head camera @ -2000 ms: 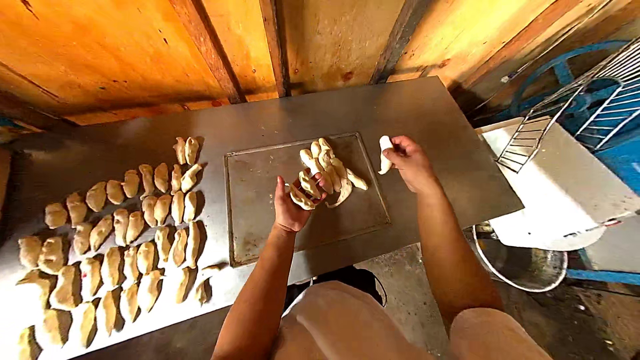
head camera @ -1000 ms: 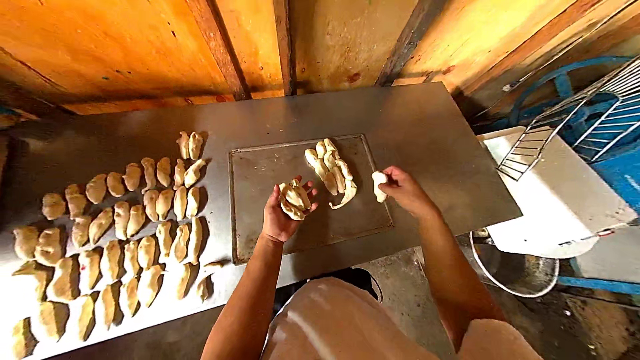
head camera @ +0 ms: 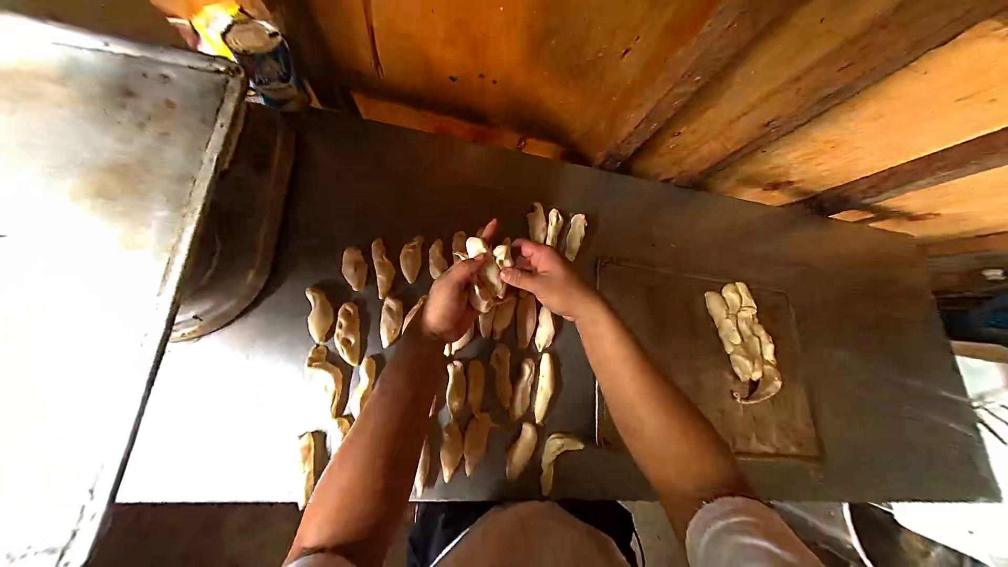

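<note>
My left hand (head camera: 453, 299) holds several pale dough pieces (head camera: 490, 276) above the rows on the metal table. At its right side, my right hand (head camera: 543, 276) has thumb and fingers closed around one small piece of dough (head camera: 502, 255). Beneath and around both hands lie rows of elongated dough pieces (head camera: 348, 334), some hidden by my hands and forearms. To the right, a cluster of dough strips (head camera: 742, 335) rests on a square, flat board or tray (head camera: 654, 346). A curved dough piece (head camera: 556, 461) lies near the front edge.
A large metal sheet or tray (head camera: 102, 197) stands at the left, with a dark rounded container (head camera: 244, 236) partly under it. Behind it stands a can (head camera: 268, 67). A wooden plank wall (head camera: 504, 71) runs along the back of the metal table (head camera: 874, 354).
The view has swung left. Both hands have moved from the board to above the dough rows and come together. One second ago they were apart, each with dough.
</note>
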